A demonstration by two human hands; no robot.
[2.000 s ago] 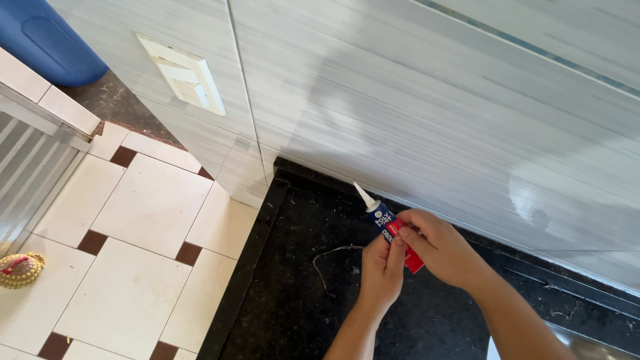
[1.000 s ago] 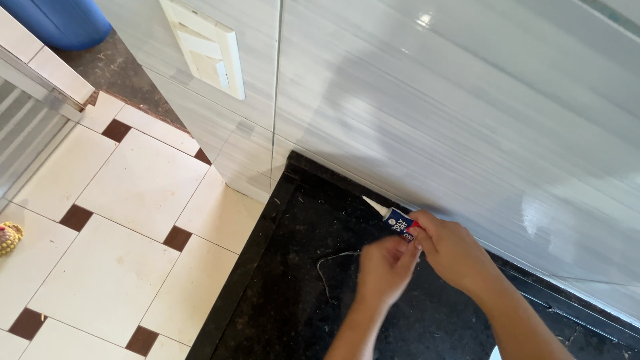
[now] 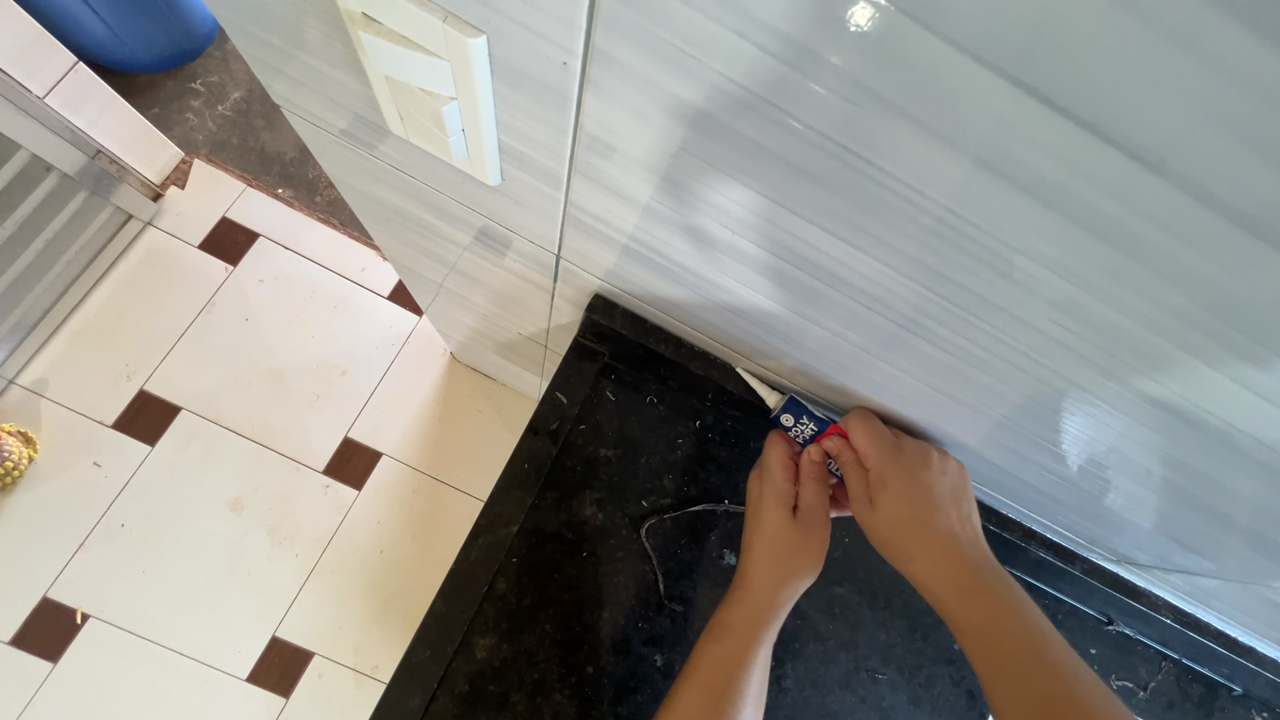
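Observation:
Both my hands grip a blue and red squeeze tube of sealant or adhesive with a white pointed nozzle. The nozzle tip lies close to the joint between the black stone upstand and the grey-white wall tiles; whether it touches cannot be told. My left hand pinches the tube from below, while my right hand holds its rear part, next to the wall. The fingers hide much of the tube. Left of my left hand, a thin curled strand rests on the black stone countertop.
A white switch plate is on the tiled wall. Beyond the counter's left edge is a light tiled floor with small brown squares. A blue plastic container stands at the upper left, and a yellow beaded object shows at the left edge.
My left hand has come back onto the tube after being blurred beside it one second ago. Less of the tube's red part shows than two seconds ago. The view has shifted and sits nearer the wall.

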